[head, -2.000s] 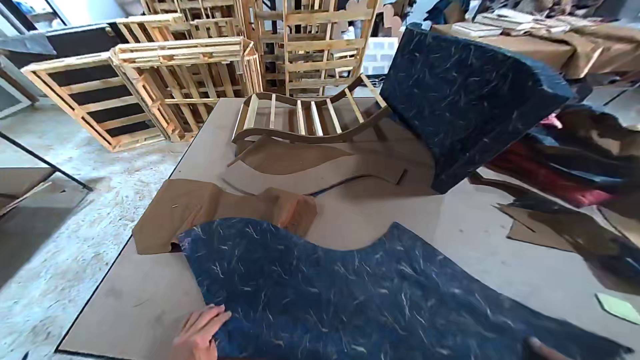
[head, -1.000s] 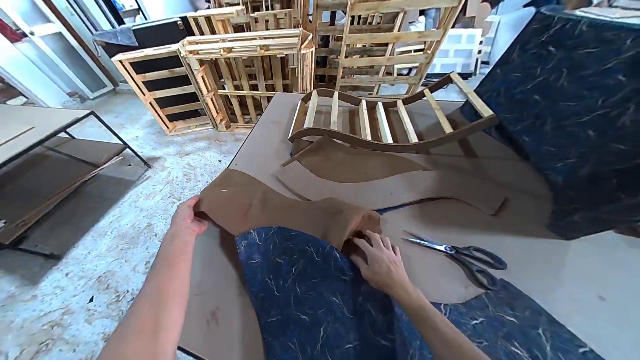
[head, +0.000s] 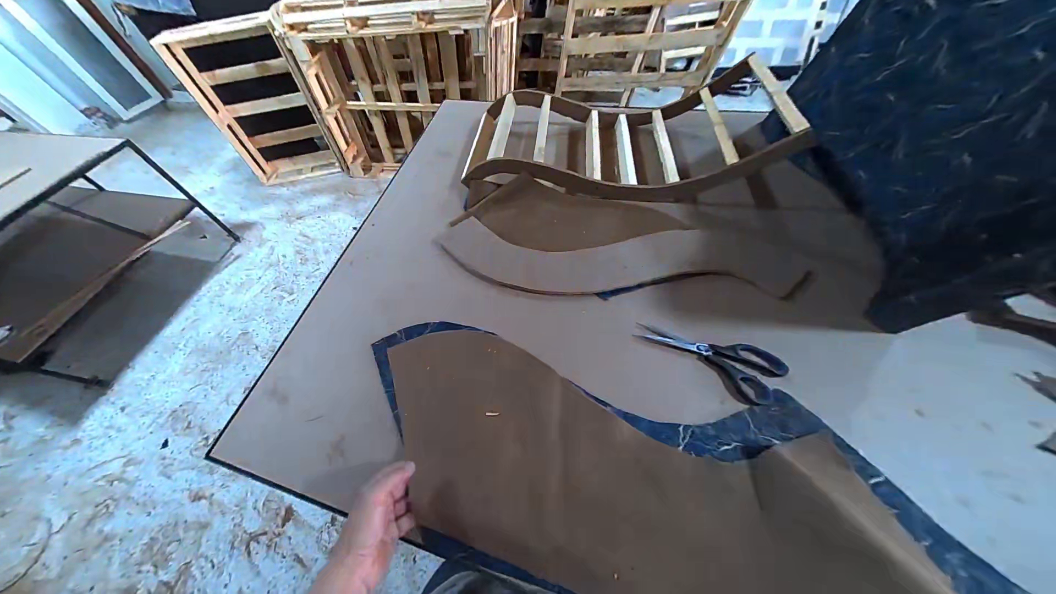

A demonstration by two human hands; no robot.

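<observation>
A brown sheet cut to a curved outline [head: 528,445] lies on top of dark blue patterned fabric [head: 718,433], whose edge shows around it. My left hand [head: 379,520] is at the left edge of the two layers, near the table's front edge, with its fingers curled; whether it pinches them is hard to tell. My right hand is out of view. Scissors with black handles [head: 726,359] lie on the table just beyond the fabric, blades pointing left.
Behind are a curved slatted wooden frame [head: 610,186], a brown curved piece [head: 569,219] and a thin curved strip [head: 528,289] on the table [head: 330,379]. A blue-covered piece [head: 957,157] stands at right. Wooden frames [head: 396,82] stand on the floor beyond, and a metal-legged table [head: 74,148] at left.
The brown sheet, bunched and held in both hands a second ago, now lies spread over the blue fabric. My right hand has left the view. The left hand is nearer the table's front edge.
</observation>
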